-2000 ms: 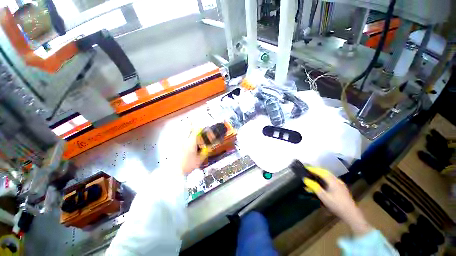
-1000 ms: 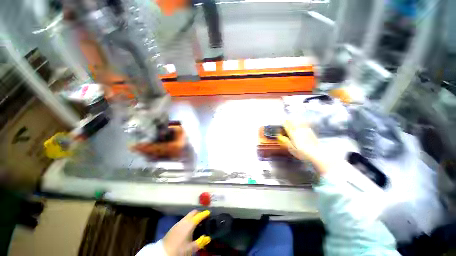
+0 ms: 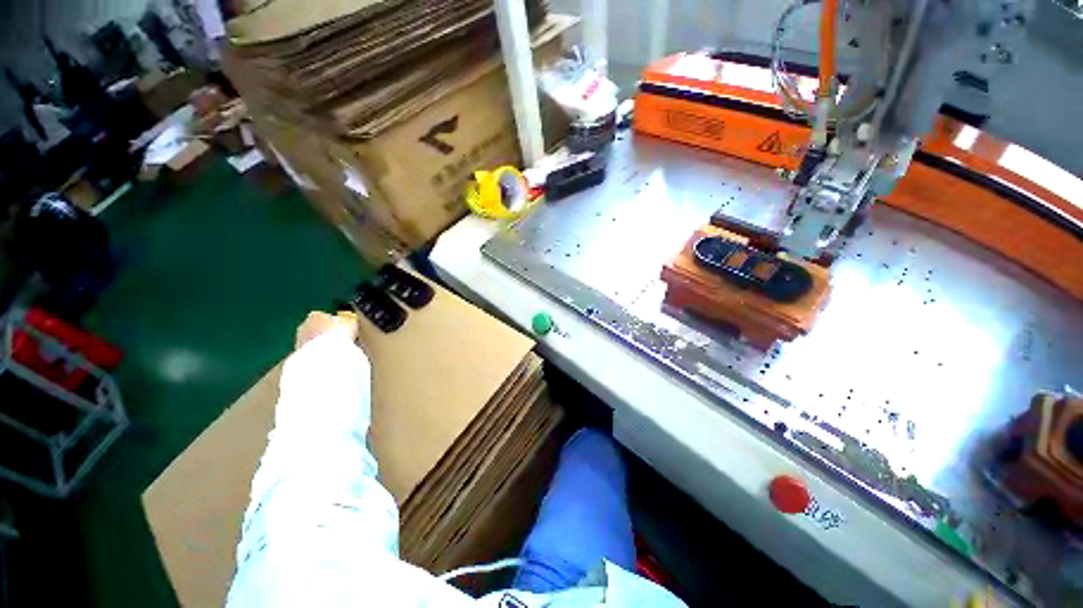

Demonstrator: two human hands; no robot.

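My left hand (image 3: 325,328) is at the far edge of the cardboard stack (image 3: 457,356), its yellow fingertips on a dark piece, apparently a black housing, mostly hidden by the hand. Two black housings (image 3: 379,308) (image 3: 407,285) lie side by side just right of it. Another black housing (image 3: 751,268) sits in the left orange fixture (image 3: 742,303), below the metal machine head (image 3: 837,196). The right orange fixture (image 3: 1051,451) is cut off and blurred at the right edge. Only a small yellow patch at the bottom right edge may be my right hand (image 3: 976,600).
The front rail carries a green button (image 3: 543,323) and a red button (image 3: 789,494). A yellow tape roll (image 3: 498,191) and a black block (image 3: 575,176) lie at the plate's left end. A large carton (image 3: 416,166) stands behind. A white frame (image 3: 59,439) stands on the green floor.
The view has swung left. My left hand has moved from the front rail, where it held a black housing, to the left cardboard stack. My right hand has left the right fixture.
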